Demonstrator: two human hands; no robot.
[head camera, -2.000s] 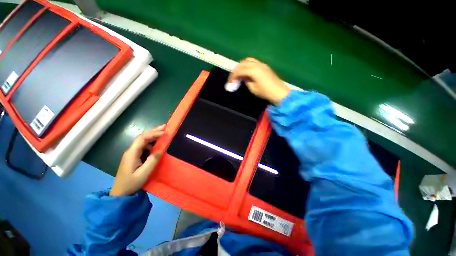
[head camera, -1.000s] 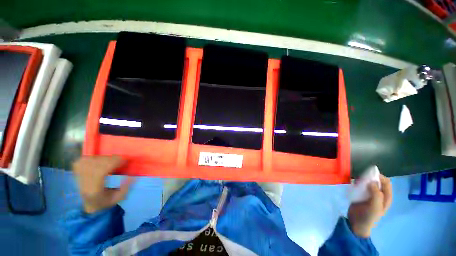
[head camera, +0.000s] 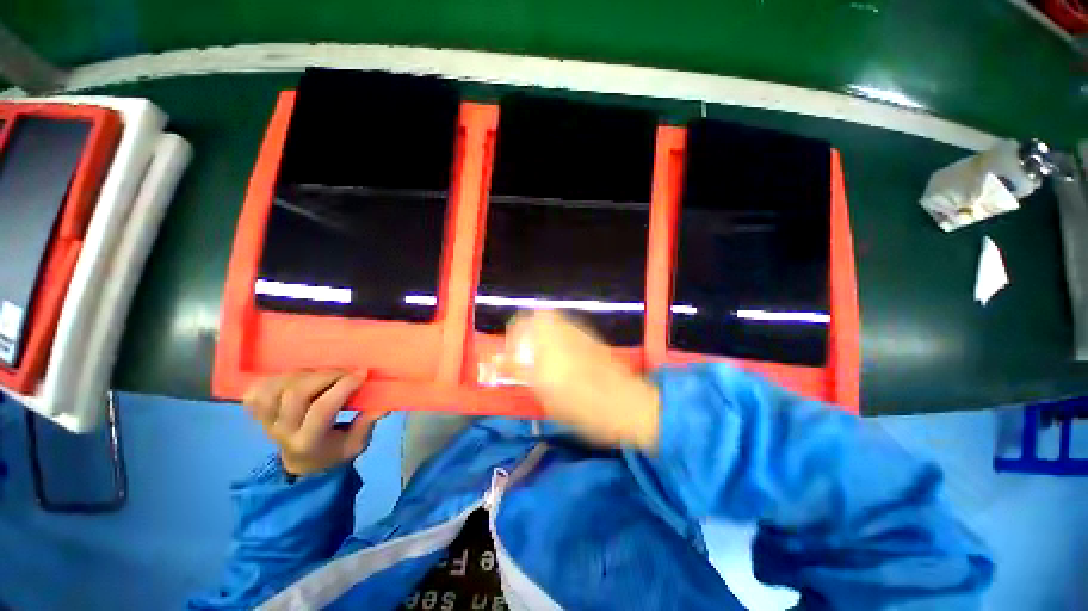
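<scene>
A red-orange foam tray (head camera: 346, 346) lies across the bench and holds three tablets, glossy black screens up: a left one (head camera: 356, 239), a middle one (head camera: 566, 245) and a right one (head camera: 754, 245). Lamp reflections cross the screens. My left hand (head camera: 313, 418) grips the tray's front edge near its left corner. My right hand (head camera: 585, 376) is motion-blurred over the front edge below the middle tablet and partly covers the white barcode label (head camera: 499, 368). A whitish blur at its fingertips looks like the wiping cloth (head camera: 521, 344), mostly hidden.
At left, a red tray (head camera: 74, 227) with a grey-backed tablet sits on stacked white foam trays (head camera: 131, 263). At right are a whitish bottle with a shiny top (head camera: 984, 185), a loose white wipe (head camera: 990, 270) and another tray's edge. A pale rail (head camera: 573, 81) borders the green conveyor.
My right hand, with the white cloth, moved from the far side over the screens to beyond the tray's right corner, then in to the label. My left hand has settled on the front edge. The view turned.
</scene>
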